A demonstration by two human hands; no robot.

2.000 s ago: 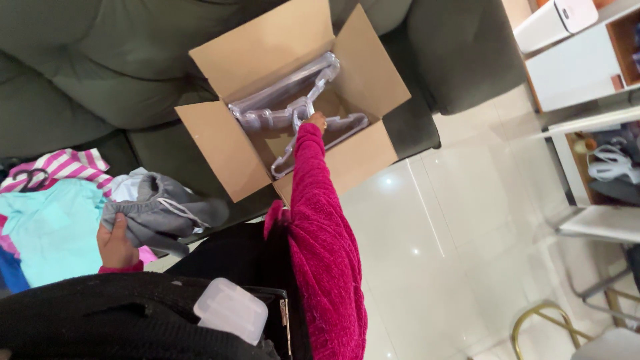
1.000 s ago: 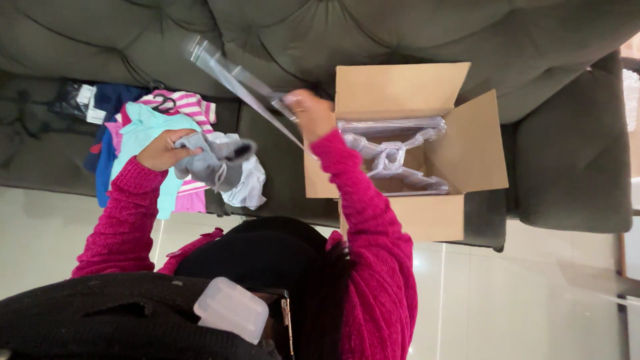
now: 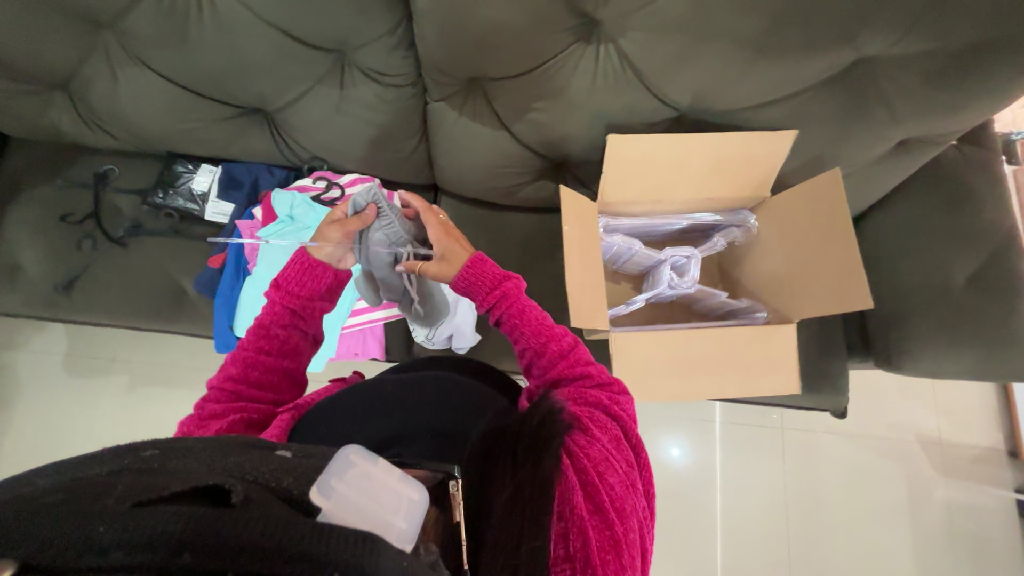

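Note:
Gray drawstring shorts or pants (image 3: 388, 248) hang bunched between my two hands. My left hand (image 3: 340, 232) grips the waistband's left side, thumb on the cloth. My right hand (image 3: 438, 240) holds the right side, together with a clear plastic hanger (image 3: 260, 241) that lies edge-on across the garment and behind my left hand. Below and around them lie a light aqua garment (image 3: 290, 220), a pink-and-white striped one (image 3: 372, 316) and a white one (image 3: 456, 320). To the right, an open cardboard box (image 3: 704, 360) holds several clear plastic hangers (image 3: 676, 268).
The clothes and box stand on a dark green tufted sofa (image 3: 512, 232). At its left are black hangers (image 3: 100, 208), a black plastic-wrapped packet (image 3: 180, 188) with tags, and navy and blue garments (image 3: 230, 288). Pale glossy floor tiles (image 3: 720, 480) run along the front.
My right hand first reached into the box, then lifted a clear hanger out, and has now come left to the gray garment. The view has swung toward the sofa.

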